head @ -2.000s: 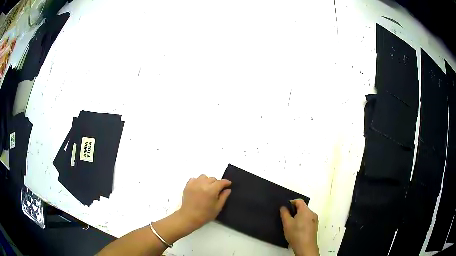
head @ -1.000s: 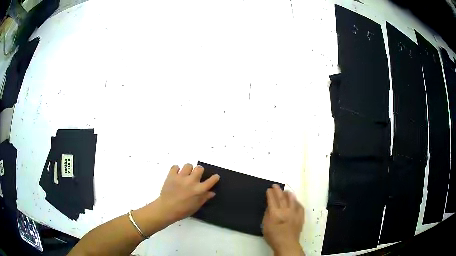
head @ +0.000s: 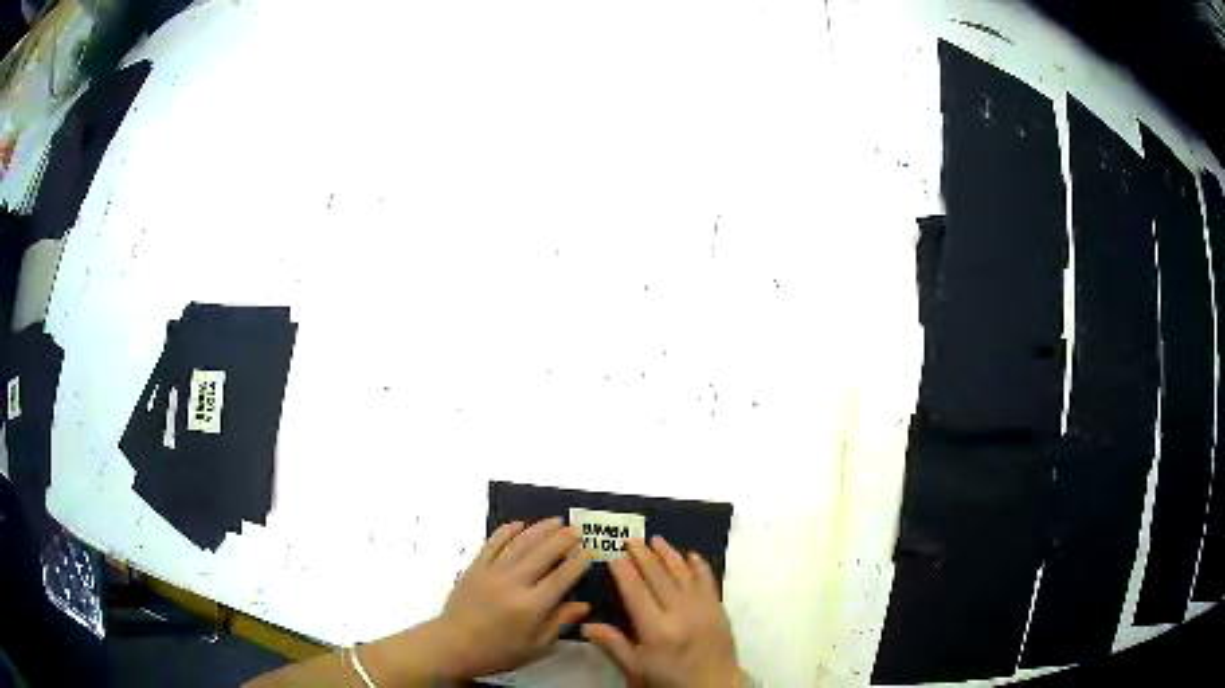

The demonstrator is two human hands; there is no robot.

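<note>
A black fabric piece [head: 705, 526] lies flat at the near middle of the table, with a cream label [head: 609, 534] showing dark "BIMBA Y LOLA" lettering on it. My left hand [head: 517, 598] rests on its left part, fingertips at the label's left edge. My right hand [head: 669, 612] rests on its right part, fingertips at the label's lower right. Both hands are bare, and a pale bracelet is on my left wrist. The hands hide much of the piece's near part.
A fanned pile of labelled black pieces [head: 242, 457] lies at the left of the white table [head: 537, 269]. Long rows of overlapping black panels [head: 1001, 336] fill the right side. More black pieces lie at the far left edge, one with a label. A shiny crinkled patch [head: 70, 578] is beside the near left edge.
The plain black piece under my hands now shows a cream label and lies straighter. My right hand has moved left, close to my left hand. The view has also shifted.
</note>
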